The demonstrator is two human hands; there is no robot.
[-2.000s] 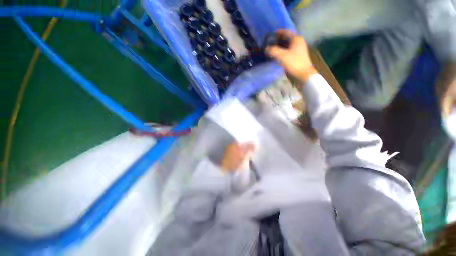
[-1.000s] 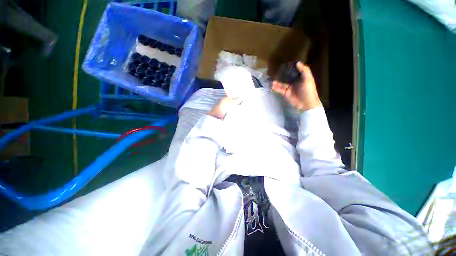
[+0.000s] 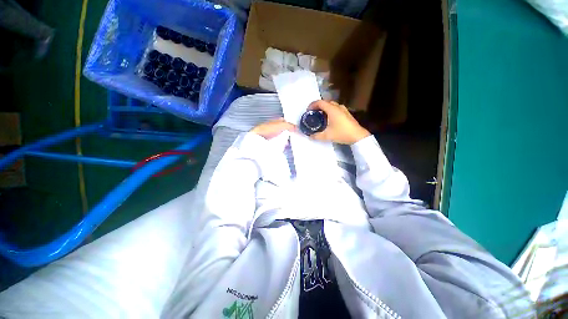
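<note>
My right hand (image 3: 339, 124) holds a glossy black round part (image 3: 313, 121), its ring-like end facing up, over the white foam sheet (image 3: 297, 93) on my lap. My left hand (image 3: 273, 129) is at the left edge of the foam, just left of the black part, with its fingertips on the sheet. The foam sheet's far end reaches toward the carton. More white foam lies over my lap, very bright, so its edges are hard to tell.
A cardboard carton (image 3: 367, 68) with white wrapped parts (image 3: 283, 60) stands ahead. A blue lined crate (image 3: 222, 75) with rows of black parts (image 3: 177, 73) is ahead left. A blue trolley tube (image 3: 106, 209) with a red ring (image 3: 146, 159) is left; a green bench (image 3: 504, 124) is right.
My right hand has brought the black part from the crate, past the carton side, down onto the foam beside my left hand. The view has swung from the crate to my lap.
</note>
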